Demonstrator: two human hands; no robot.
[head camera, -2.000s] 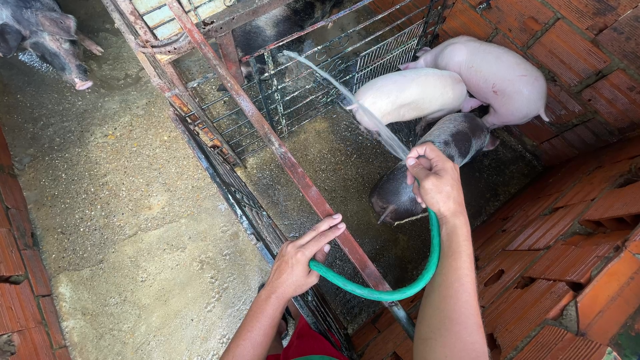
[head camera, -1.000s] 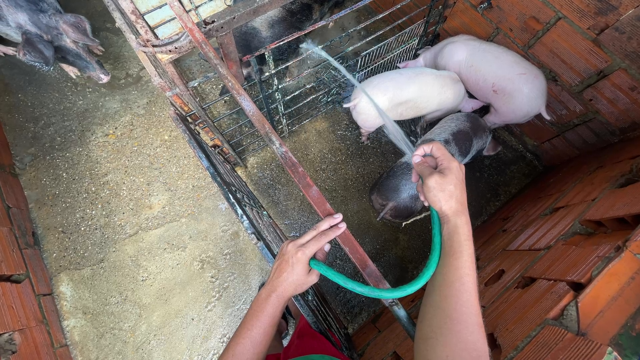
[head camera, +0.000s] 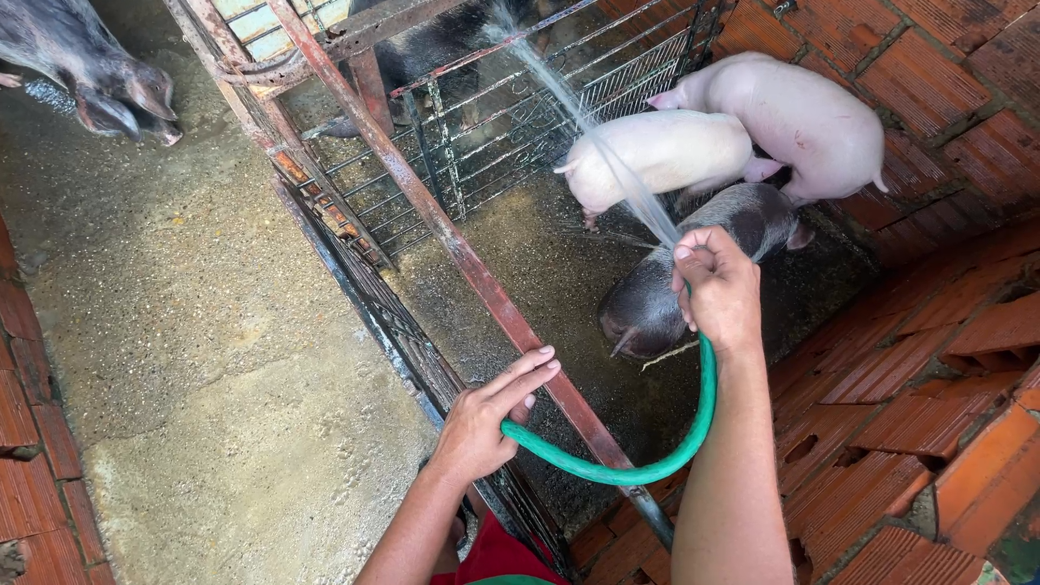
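Note:
My right hand (head camera: 719, 288) grips the end of a green hose (head camera: 642, 473), and a jet of water (head camera: 613, 158) sprays from it toward the upper left, over the metal bars. The hose loops down and back to my left hand (head camera: 491, 414), which holds it under the palm, its fingers resting against a rusty red metal bar (head camera: 496, 301). Beyond my right hand stand a dark pig (head camera: 650, 305), a pale pig (head camera: 666, 154) and a pink pig (head camera: 796, 122), close together on the wet pen floor.
A barred metal gate (head camera: 455, 138) crosses the pen, with another dark pig (head camera: 422, 61) behind it. A rusty fence (head camera: 366, 292) divides the pen from a concrete floor (head camera: 227, 325), where a dark pig (head camera: 122, 85) is at upper left. A brick wall (head camera: 902, 398) rises at right.
The water jet has swung and now reaches farther up past the gate. The dark pig at upper left has shifted about. Both hands have stayed nearly in place on the hose.

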